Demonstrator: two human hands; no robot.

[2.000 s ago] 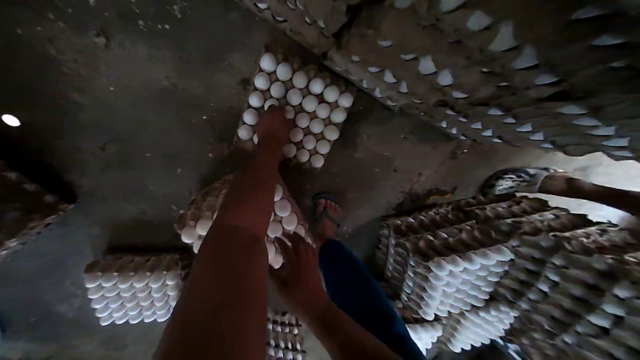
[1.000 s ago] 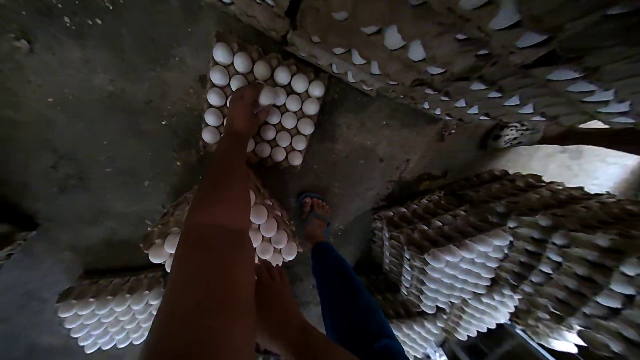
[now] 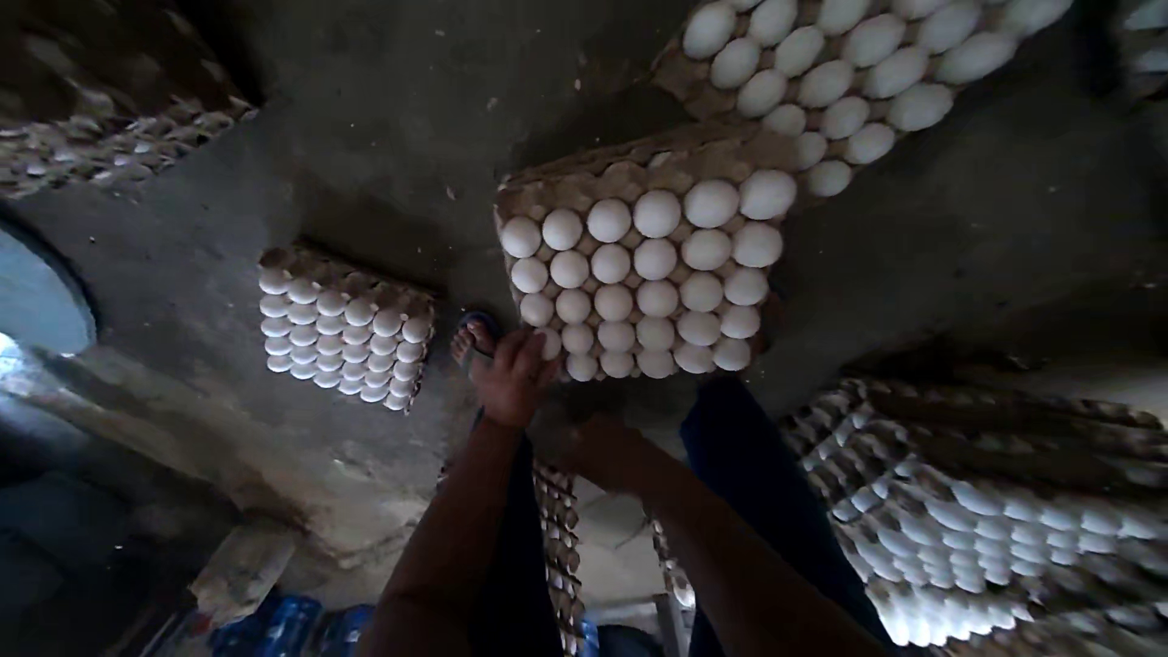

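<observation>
My left hand [image 3: 513,376] reaches the near left corner of a brown pulp egg tray [image 3: 630,173], its fingers curled on a white egg [image 3: 547,344] there. Rows of white eggs [image 3: 656,259] fill most of this tray, and a bare strip of cups shows along its far side. My right hand [image 3: 607,452] is just below the tray's near edge, dark and blurred, so its fingers and anything in them cannot be made out. Beyond the tray's far right corner lie more white eggs [image 3: 826,84] in another pulp tray.
A stack of egg-filled trays [image 3: 345,339] stands on the concrete floor at left. Larger tray stacks [image 3: 995,511] rise at lower right, and another [image 3: 119,100] at upper left. My sandalled foot [image 3: 474,336] is beside my left hand. Blue plastic containers [image 3: 290,625] are at the bottom left.
The view has swung strongly. My left hand was over the middle of an egg tray farther out; now it is at a tray's near corner. My right hand was beside a nearer tray of eggs.
</observation>
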